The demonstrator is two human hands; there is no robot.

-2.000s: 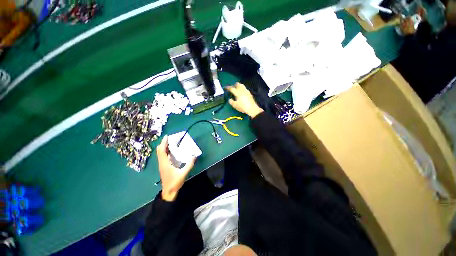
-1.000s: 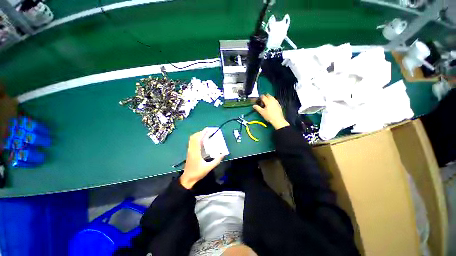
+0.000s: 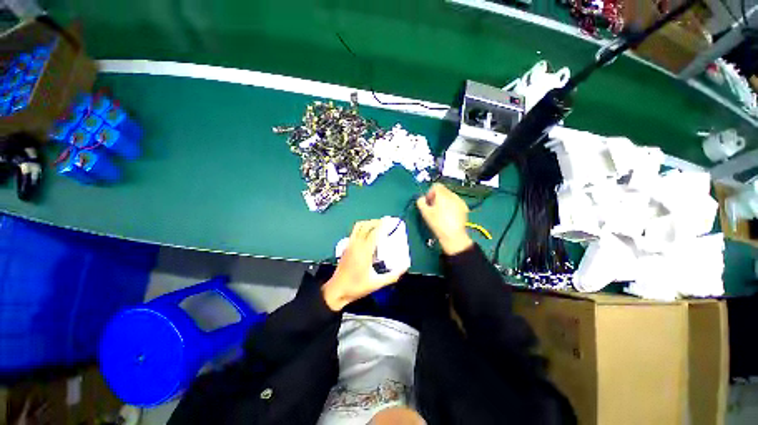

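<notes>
My left hand (image 3: 357, 270) holds a white plastic housing (image 3: 393, 247) at the bench's front edge. A black cable (image 3: 406, 214) runs from the housing up to my right hand (image 3: 445, 214). My right hand's fingers are curled at the cable; the fingertips and their exact hold are hard to make out. Yellow-handled pliers (image 3: 479, 230) lie partly hidden behind my right hand. The black electric screwdriver (image 3: 529, 129) hangs at a slant over the silver-grey screw feeder (image 3: 471, 164), just behind my right hand.
Metal-and-brown parts (image 3: 328, 155) and small white pieces (image 3: 402, 150) are piled left of the feeder. A black cable bundle (image 3: 538, 207) and heaped white housings (image 3: 640, 220) lie right. Blue parts (image 3: 98, 137) stand left. A carton (image 3: 636, 349) and blue stool (image 3: 145, 353) are below the bench.
The view has swung left, showing more of the blue parts and stool. My right hand has come nearer to the housing and now covers much of the pliers.
</notes>
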